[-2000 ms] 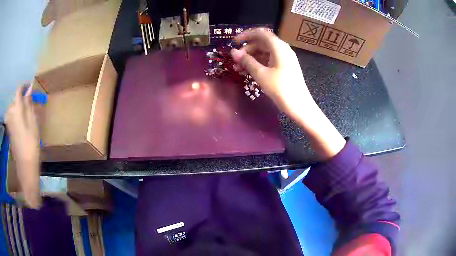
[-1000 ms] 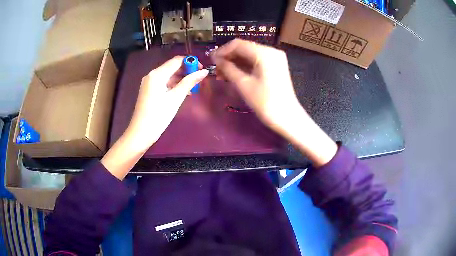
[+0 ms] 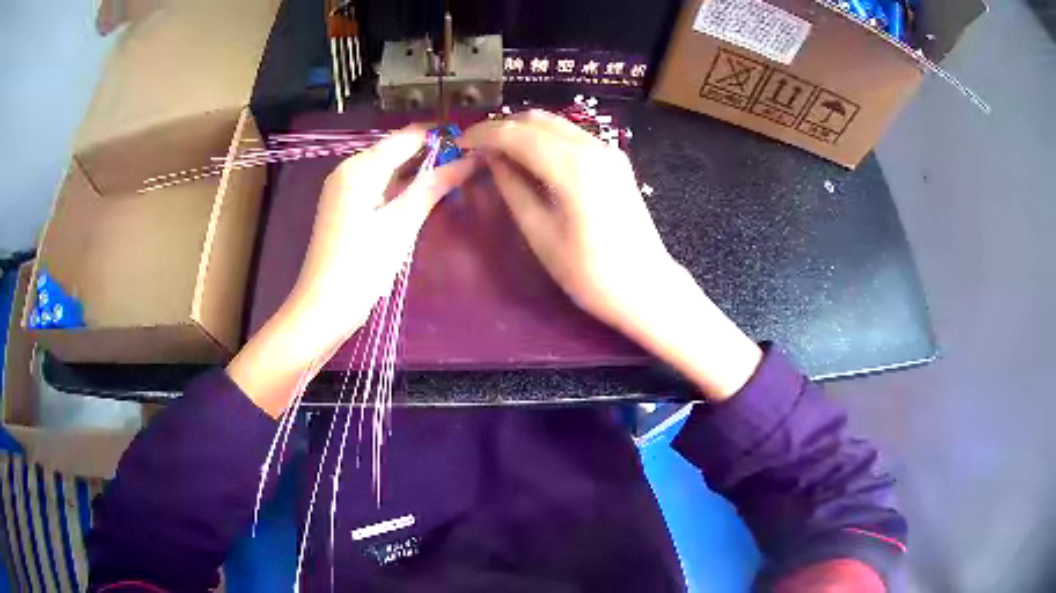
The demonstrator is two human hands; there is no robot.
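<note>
A blue battery cell [image 3: 447, 148] stands with its ring-like end up, under the welding electrodes [image 3: 444, 75]. My left hand [image 3: 371, 220] grips the cell from the left. My right hand [image 3: 567, 203] has its fingertips at the cell's top right; what they pinch is hidden. Bright thin spark streaks fly from the cell's top to the left and down over my left forearm. Connector leads with tiny white plugs [image 3: 596, 117] lie behind my right hand, partly hidden by it.
The spot welder's lettered base [image 3: 576, 70] is behind the maroon mat [image 3: 486, 307]. An open supply carton [image 3: 133, 249] at left holds several blue cells [image 3: 53, 304]. A printed carton [image 3: 774, 87] with blue cells is at back right. The black speckled bench [image 3: 799, 266] ends in a curved edge.
My left hand has brought the cell from the supply carton to the electrodes. My right hand has moved from the lead pile to the cell. Sparks have appeared.
</note>
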